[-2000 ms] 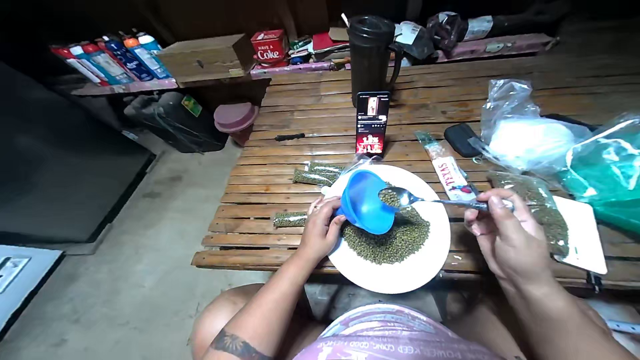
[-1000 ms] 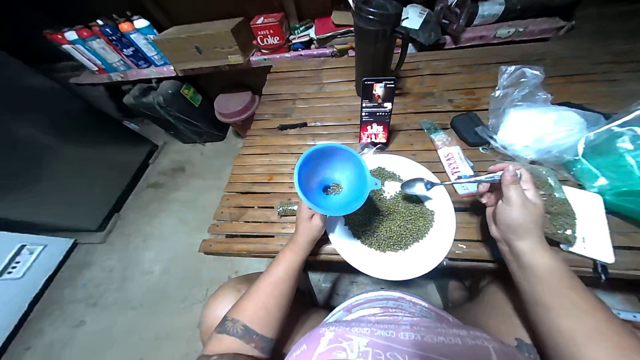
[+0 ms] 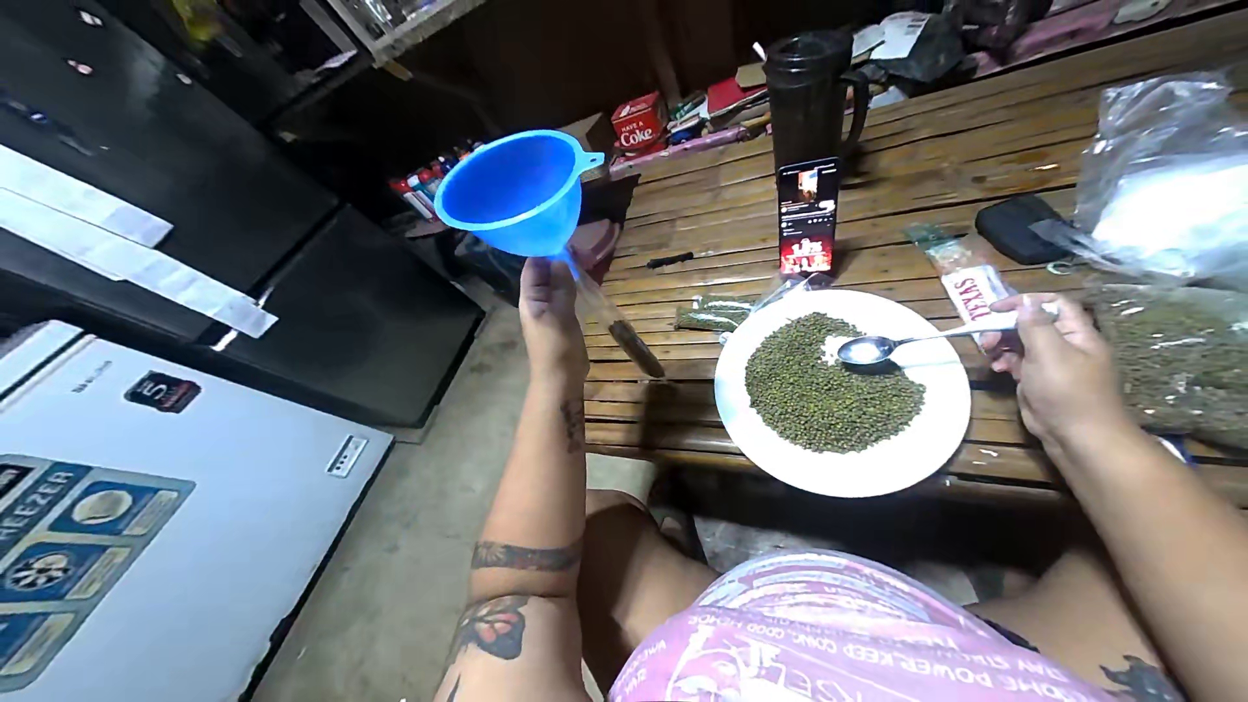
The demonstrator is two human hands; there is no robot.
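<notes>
My left hand (image 3: 549,302) grips a blue plastic funnel (image 3: 517,195) by its neck, raised left of the table. A narrow clear plastic bag (image 3: 624,331) hangs from the spout, with dark green contents at its bottom end. In my right hand (image 3: 1058,361) is a metal spoon (image 3: 868,351), its bowl over a white plate (image 3: 936,429). Small green beans, likely mung beans, (image 3: 829,400) are heaped on the plate. Filled narrow plastic bags (image 3: 717,314) lie behind the plate's left side. A large clear bag of green beans (image 3: 1170,361) lies beyond my right hand.
A phone (image 3: 807,219) leans upright against a dark lidded mug (image 3: 814,97). A printed plastic packet (image 3: 965,278), a black pouch (image 3: 1019,229) and a clear bag with white contents (image 3: 1170,210) lie at the right. A small dark knife-like object (image 3: 670,260) rests on the slatted table.
My left hand has raised the funnel and moved it left, away from the plate, with the narrow bag now showing below it. My right hand keeps the spoon near the plate. The view has swung left.
</notes>
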